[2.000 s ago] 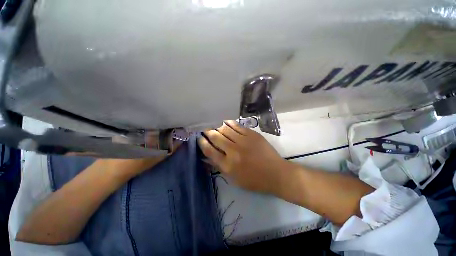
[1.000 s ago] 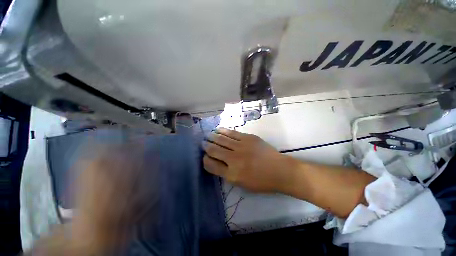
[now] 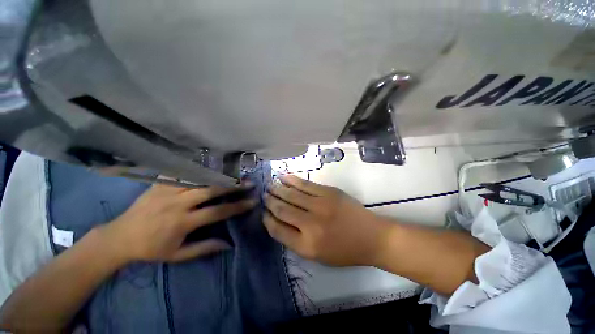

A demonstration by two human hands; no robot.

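Observation:
A blue-grey garment piece point(image 3: 196, 287) with dark seam lines lies under the left end of the sewing machine head point(image 3: 261, 78) and runs down towards me. My left hand point(image 3: 173, 218) lies on the cloth, fingers spread, fingertips near the presser foot point(image 3: 248, 163). My right hand point(image 3: 316, 222) rests on the cloth's right edge, its fingertips close together beside the bright needle plate point(image 3: 297, 163). Whether either hand pinches the cloth cannot be told. A small white label point(image 3: 62, 237) lies on the cloth at the left. The needle tip is hidden.
A shiny slotted metal bracket point(image 3: 381, 124) hangs from the machine arm. Dark thread snips point(image 3: 512, 196) lie at the right, by a bent pale rod point(image 3: 462, 189). Loose dark threads point(image 3: 297, 280) lie on the white machine bed point(image 3: 352, 284) near its front edge.
My left hand was a blur lower on the cloth and is now up near the presser foot. The label at the left now shows. My right hand has barely moved.

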